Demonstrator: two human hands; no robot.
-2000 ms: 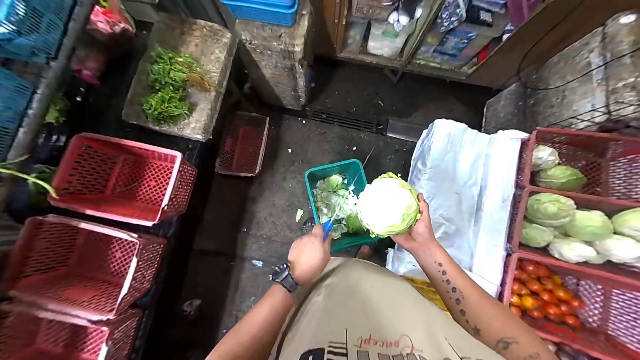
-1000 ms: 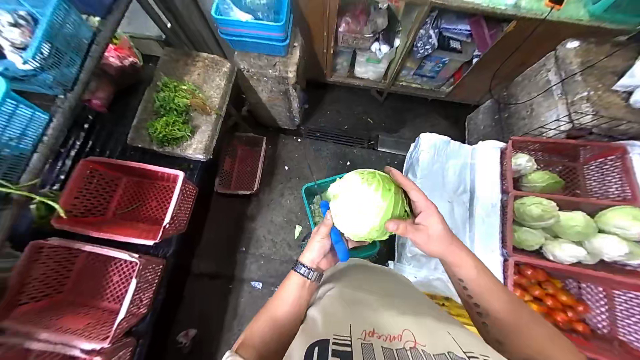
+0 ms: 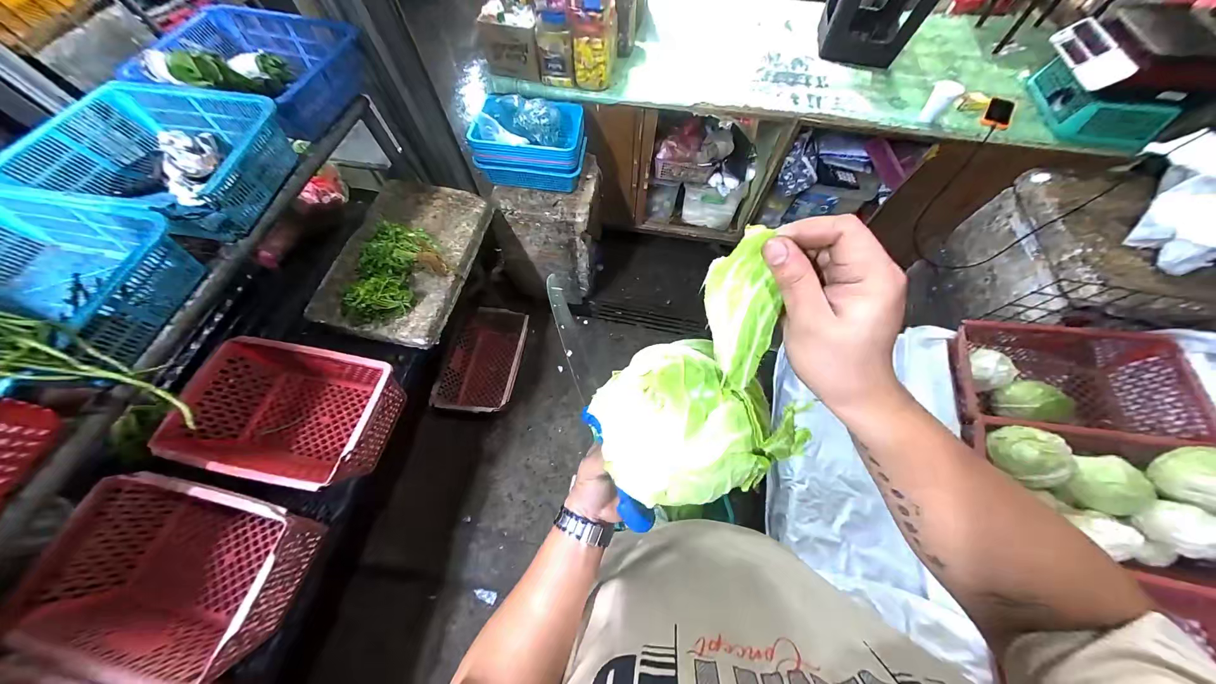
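Observation:
A pale green cabbage is held up in front of my chest. My left hand supports it from the left and below, and also grips a knife with a blue handle, whose blade points up and away beside the cabbage. My right hand pinches a loose outer leaf between thumb and fingers, pulled up from the top of the cabbage; its lower end meets the head. Another torn leaf edge sticks out at the right side. The palm of my left hand is hidden behind the cabbage.
Red plastic crates stand at the left, below blue baskets on a rack. Leafy greens lie on a worn block. Crates of cabbages are at the right, beside a white sheet. A green counter runs across the far side.
My right hand has moved from the side of the cabbage to above it, lifting a leaf. The knife blade now shows beyond the cabbage. The view has tilted up.

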